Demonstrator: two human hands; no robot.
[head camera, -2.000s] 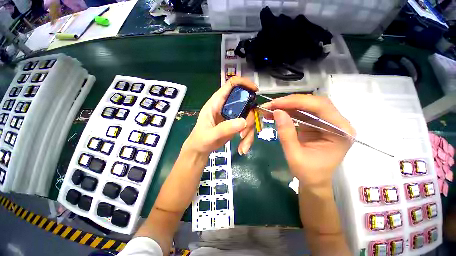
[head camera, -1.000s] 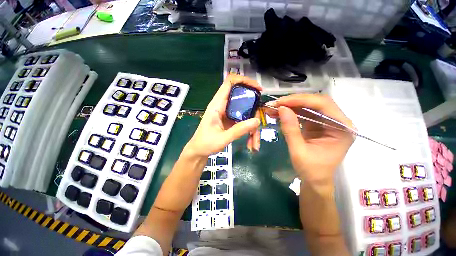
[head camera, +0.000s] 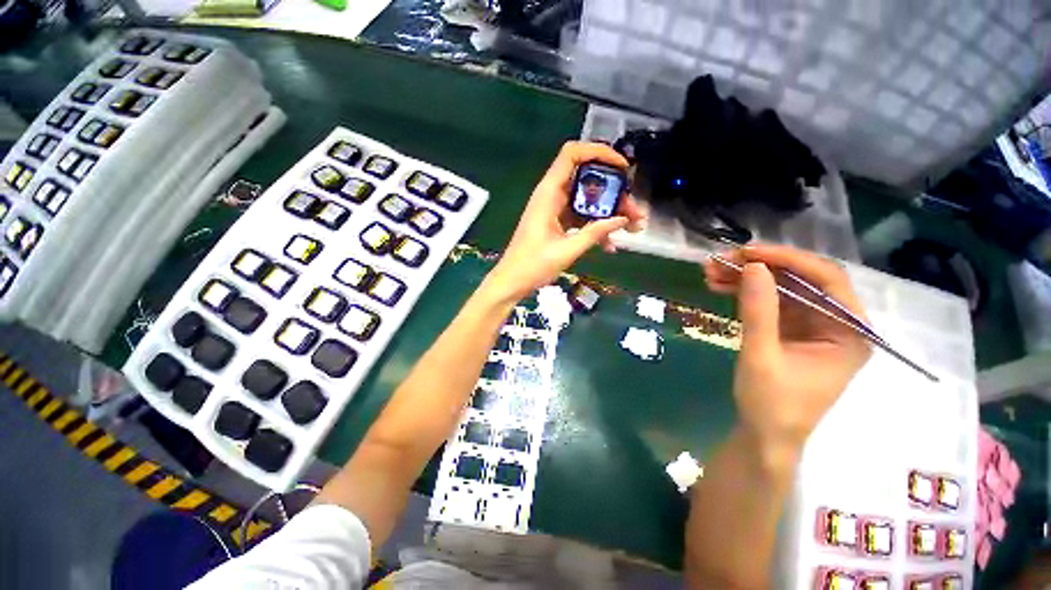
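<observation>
My left hand (head camera: 557, 236) holds a small square black watch (head camera: 599, 191) upright between fingers and thumb. Its screen faces me and shows a bright picture of a person. My right hand (head camera: 795, 328) holds silver tweezers (head camera: 853, 324) to the right of the watch, apart from it. Below, a white die-cut strip (head camera: 474, 433) lies on the green bench. Small white scraps (head camera: 643, 342) lie right of it. A small dark piece (head camera: 586, 297) lies just below my left hand.
A white tray of black cases (head camera: 259, 331) is at the left, with stacked trays (head camera: 196, 173) beyond. A white tray with pink-edged units (head camera: 878, 432) is at the right, beside pink pieces (head camera: 993, 478). A black heap (head camera: 738, 161) lies on a tray behind my hands.
The screen has gone from dark to lit with a picture. My left hand has raised the watch away from me. The tweezers have moved away from the watch to the right. The view has shifted.
</observation>
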